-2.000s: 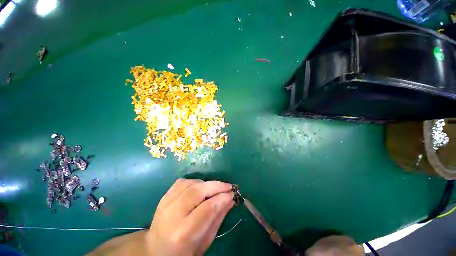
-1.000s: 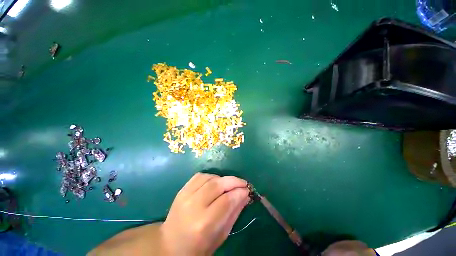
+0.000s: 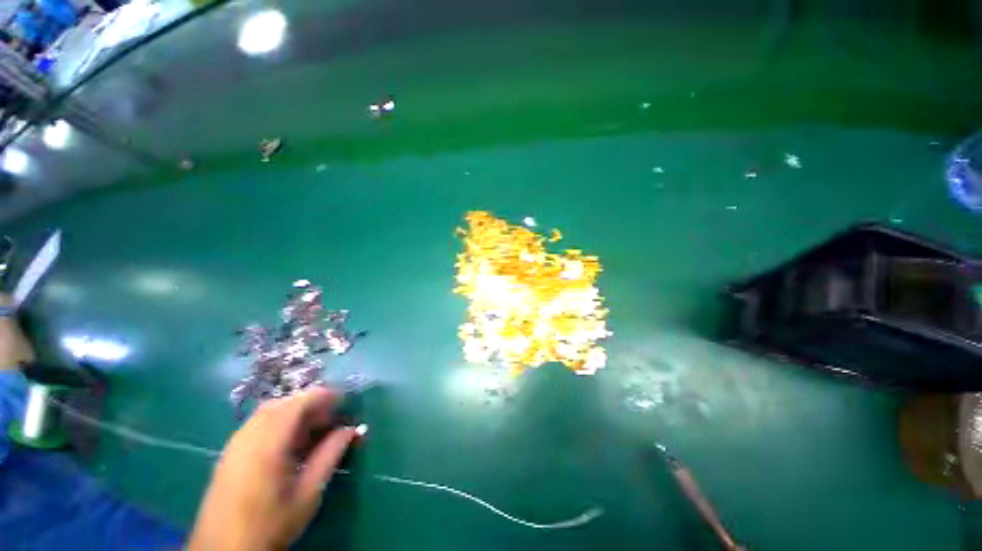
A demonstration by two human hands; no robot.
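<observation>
My left hand (image 3: 269, 468) is at lower left, just below the pile of small dark metal parts (image 3: 291, 350). It is blurred; thumb and forefinger look apart, with a small white-tipped part (image 3: 361, 429) beside the thumb tip. Solder wire (image 3: 463, 494) lies in a curve from the left, passes by my hand and ends right of it. The soldering iron (image 3: 698, 495) enters from the bottom edge, its thin tip pointing up-left. My right hand is out of the picture. The heap of orange-and-white pieces (image 3: 533, 307) lies mid-bench.
A black bin (image 3: 851, 323) and a brown tip-cleaner pot (image 3: 937, 436) stand at right. A clear bluish bottle (image 3: 966, 172) is cut off at the right edge. A solder spool (image 3: 41, 420) stands at left by a blue sleeve (image 3: 75, 500), with part of another person above.
The view has swung left and up. My left hand has left the iron tip and the dark part there, and moved left to the dark pile. My right hand has gone out of view.
</observation>
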